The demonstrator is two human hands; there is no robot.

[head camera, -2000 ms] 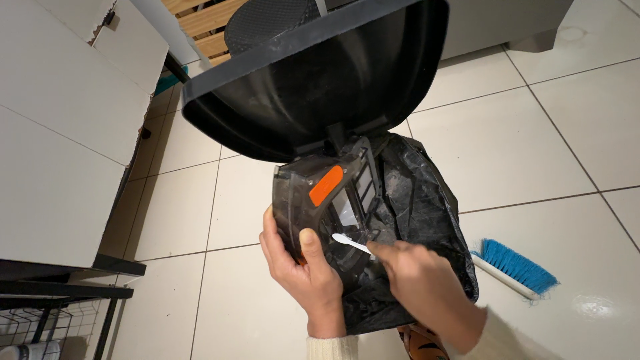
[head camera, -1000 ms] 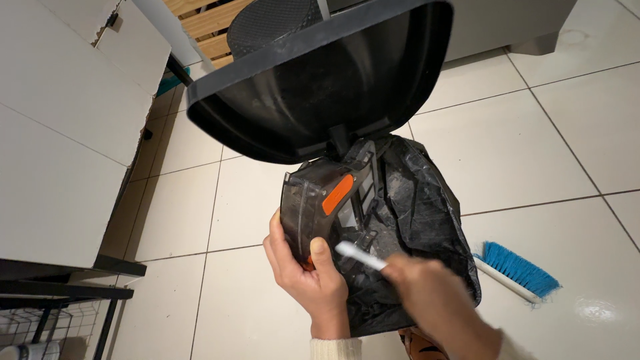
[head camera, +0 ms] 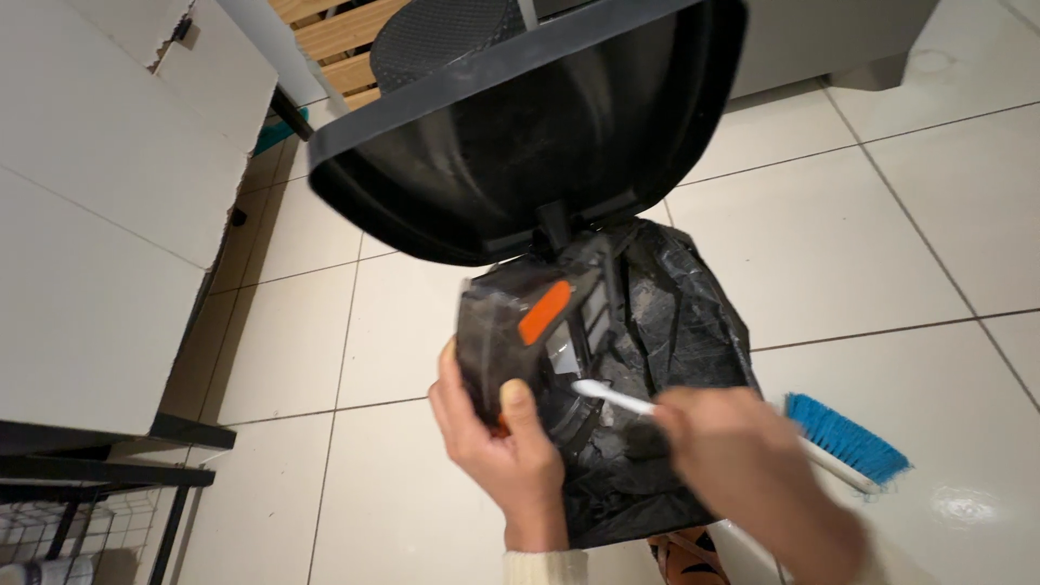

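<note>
My left hand point(head camera: 504, 447) grips a dark translucent plastic dust container point(head camera: 496, 349) with an orange tab point(head camera: 544, 312) from its lower left side. The container is tilted over a bin lined with a black plastic bag point(head camera: 691, 317). My right hand point(head camera: 739, 455), blurred, holds a small white plastic tool point(head camera: 613, 396), its rounded end at the container's open side; whether it is a spoon or a brush I cannot tell. The bin's black lid point(head camera: 528, 138) stands raised behind the container.
A blue-bristled hand brush point(head camera: 849, 439) lies on the tiled floor at the right. White cabinet panels point(head camera: 106, 211) and a black metal frame point(head camera: 106, 471) stand at the left. At the back are a wooden slatted piece point(head camera: 353, 36) and a grey furniture base point(head camera: 812, 41).
The white tool and my right hand have shifted about beside the container's open side. My left hand keeps its hold on the container.
</note>
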